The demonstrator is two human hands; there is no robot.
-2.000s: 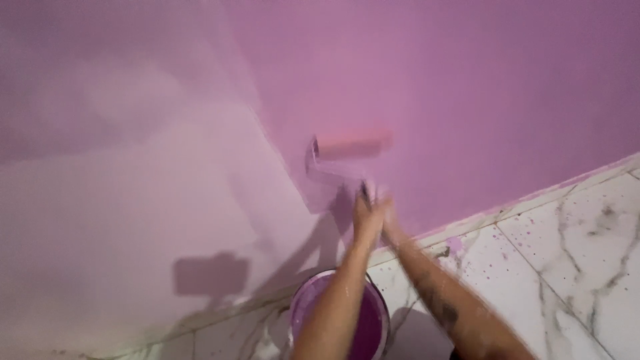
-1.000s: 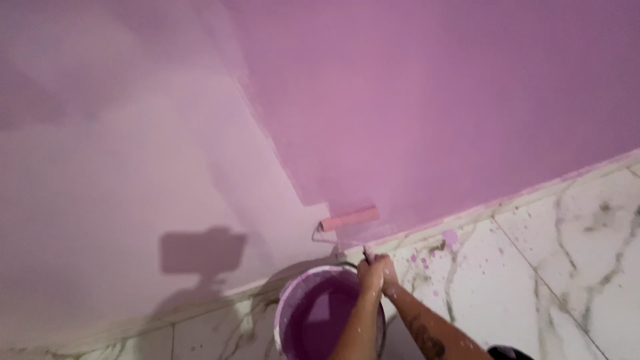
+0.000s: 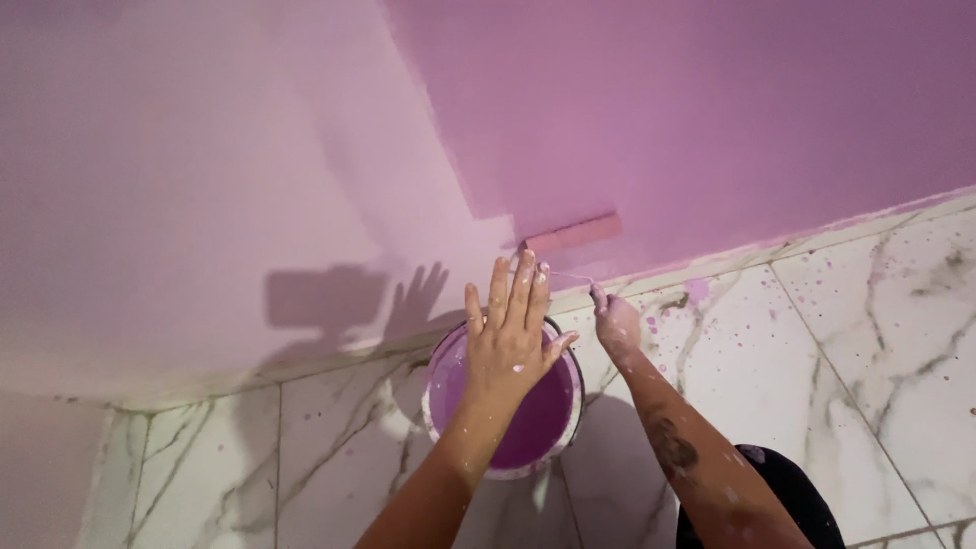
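Observation:
My right hand (image 3: 616, 324) is closed on the handle of a paint roller (image 3: 576, 232), whose pink sleeve lies against the purple painted wall (image 3: 579, 114) low down near the skirting. Its thin wire frame is partly hidden behind my left fingers. My left hand (image 3: 509, 335) is held up with fingers spread and holds nothing; paint specks mark its skin. Below and behind it stands a bucket of purple paint (image 3: 545, 419) on the floor, its rim smeared with paint. Left of a stepped edge, the wall (image 3: 191, 175) is a paler pink.
Marble-look floor tiles (image 3: 732, 358) carry purple drips and a larger splash (image 3: 697, 291). A pale skirting (image 3: 717, 267) runs along the wall's foot. Shadows of a hand and a boxy shape fall on the wall at left. Something black (image 3: 778, 488) shows at lower right.
My left hand has let go of the roller handle and moved left, its fingers now spread over the bucket. The roller was higher on the wall two seconds ago.

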